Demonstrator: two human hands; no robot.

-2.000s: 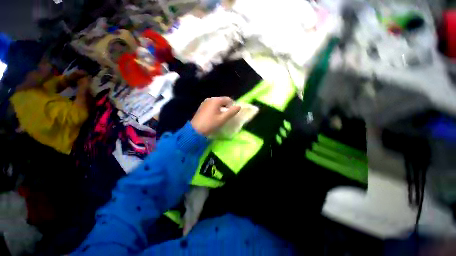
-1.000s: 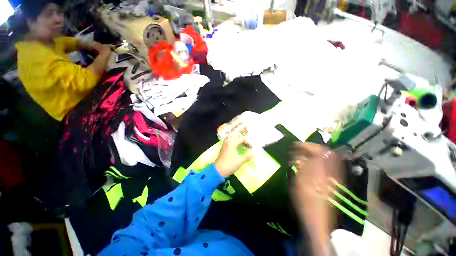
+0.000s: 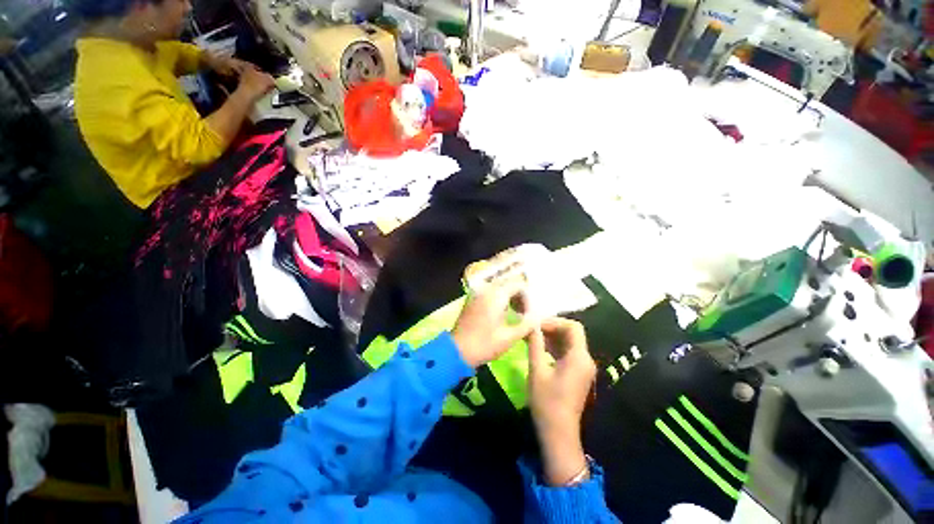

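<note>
My left hand (image 3: pixel 494 315) holds a pale bread-like piece (image 3: pixel 498 268) in a thin, whitish bag (image 3: pixel 561 287), near the middle of the view. My right hand (image 3: pixel 560 375) is just to the right, its thumb and fingertips together close to my left fingertips. I cannot tell whether it grips the bag's edge. Below lie neon yellow-green fabric (image 3: pixel 418 330), partly hidden by my hands, and black cut panels (image 3: pixel 481 220).
A white sewing machine (image 3: pixel 850 317) with a green side cover stands at right. White fabric (image 3: pixel 635 133) is heaped behind. A person in yellow (image 3: pixel 143 113) sits upper left near a beige machine (image 3: pixel 353 56), a red bag (image 3: pixel 374 118) and black-pink garments (image 3: pixel 220 205).
My right hand has moved left, from over the striped black panel to beside my left hand. My left hand still holds the bread. The view has shifted, with more of the right machine showing.
</note>
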